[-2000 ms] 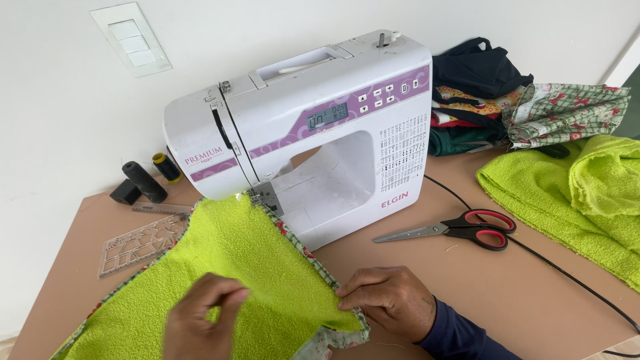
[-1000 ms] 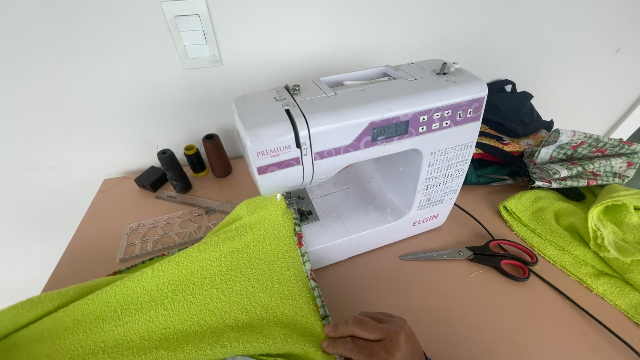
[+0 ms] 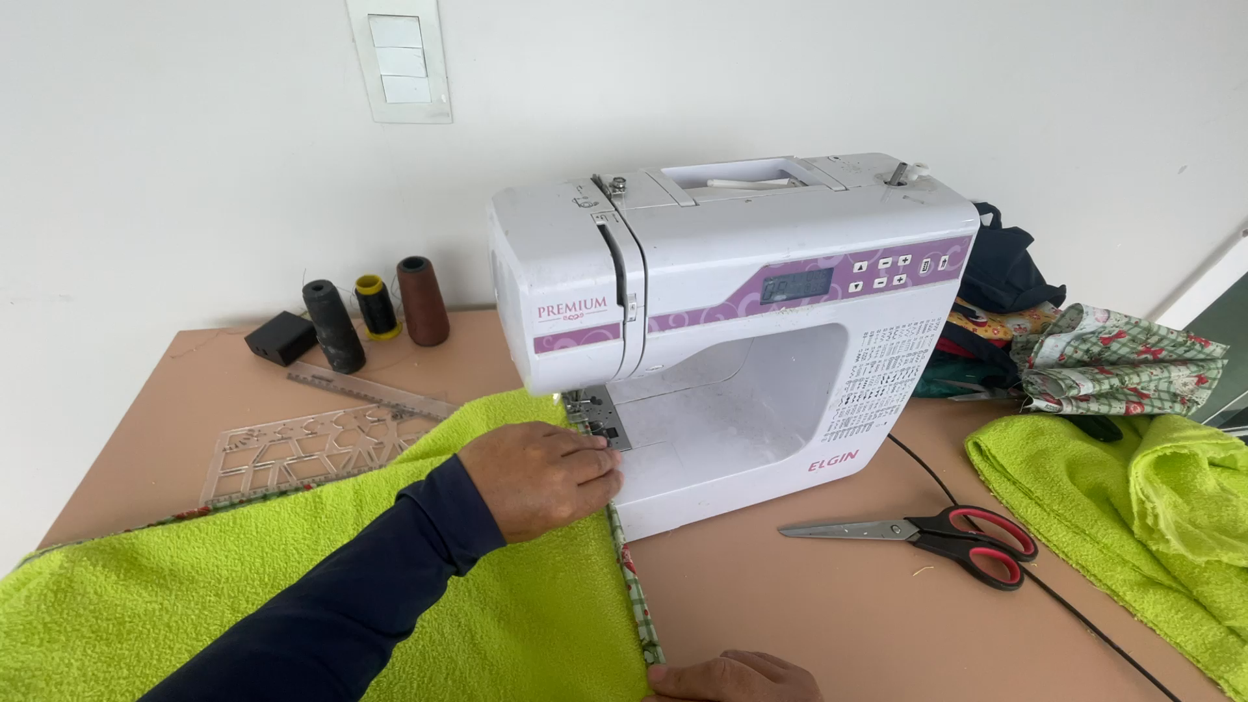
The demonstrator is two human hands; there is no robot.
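Note:
A lime-green terry cloth (image 3: 487, 604) with a green checked, patterned fabric border (image 3: 632, 595) lies on the table, one edge running under the presser foot area of a white Elgin sewing machine (image 3: 570, 244). My left hand (image 3: 541, 478) rests on the cloth just in front of the needle area, its fingertips at the border; they partly hide the edge there. At the bottom of the view, my right hand (image 3: 736, 678) pinches the near end of the same border between thumb and fingers. That hand is partly cut off by the frame.
Black-and-red scissors (image 3: 975, 546) lie right of the machine, over a black cable (image 3: 1092, 624). More lime terry cloth (image 3: 1072, 487) and patterned fabric (image 3: 1121, 361) are at right. Behind left stand thread cones (image 3: 422, 302), a small black box (image 3: 282, 337), a clear ruler (image 3: 361, 390) and a clear template (image 3: 302, 453).
My left hand, out of view one second ago, now lies on the cloth near the needle area. My right hand stays at the border's near end. The view has shifted since two seconds ago.

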